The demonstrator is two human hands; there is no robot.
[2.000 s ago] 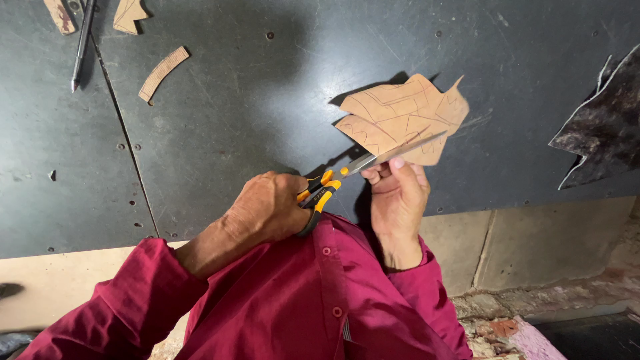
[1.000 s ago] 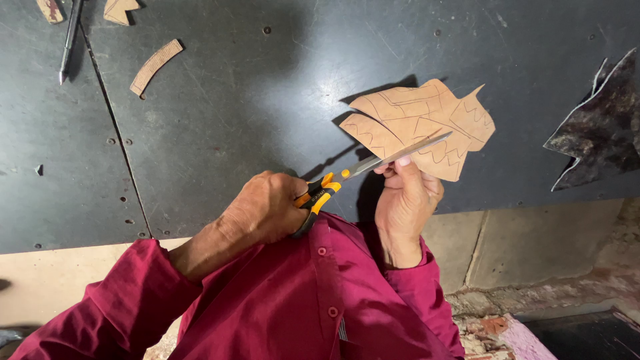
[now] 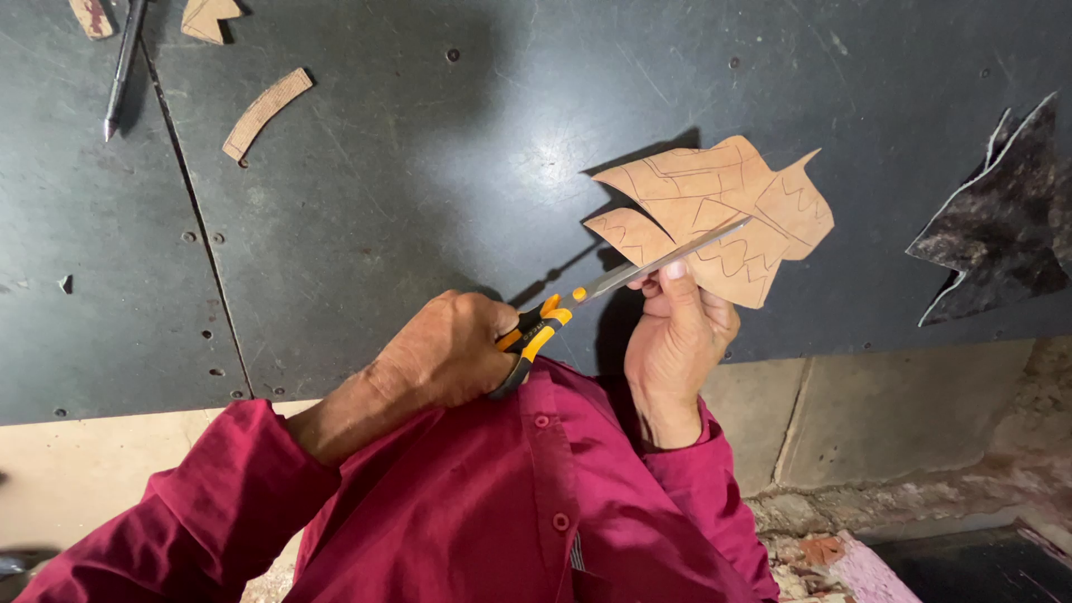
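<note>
My left hand (image 3: 444, 347) is closed around the black and orange handles of a pair of scissors (image 3: 553, 314). Their long blades point up to the right and lie across a tan sheet, apparently leather or card (image 3: 712, 180), marked with drawn zigzags and outlines. The blades look nearly together, and their lower part is partly hidden by my right thumb. My right hand (image 3: 682, 335) pinches the sheet's lower edge between thumb and fingers, close beside the blades. A slit parts the sheet's lower left lobe from its upper part. The sheet is held just over the dark tabletop (image 3: 377, 209).
A curved tan strip (image 3: 268, 113), a pen-like tool (image 3: 126, 71) and small tan offcuts (image 3: 209, 18) lie at the upper left. A dark, jagged-edged piece (image 3: 997, 218) rests at the right. The table's front edge runs just before my body.
The tan sheet has moved a little to the right and shows more of its marked face, with my right hand still on it. My left hand has kept hold of the scissors.
</note>
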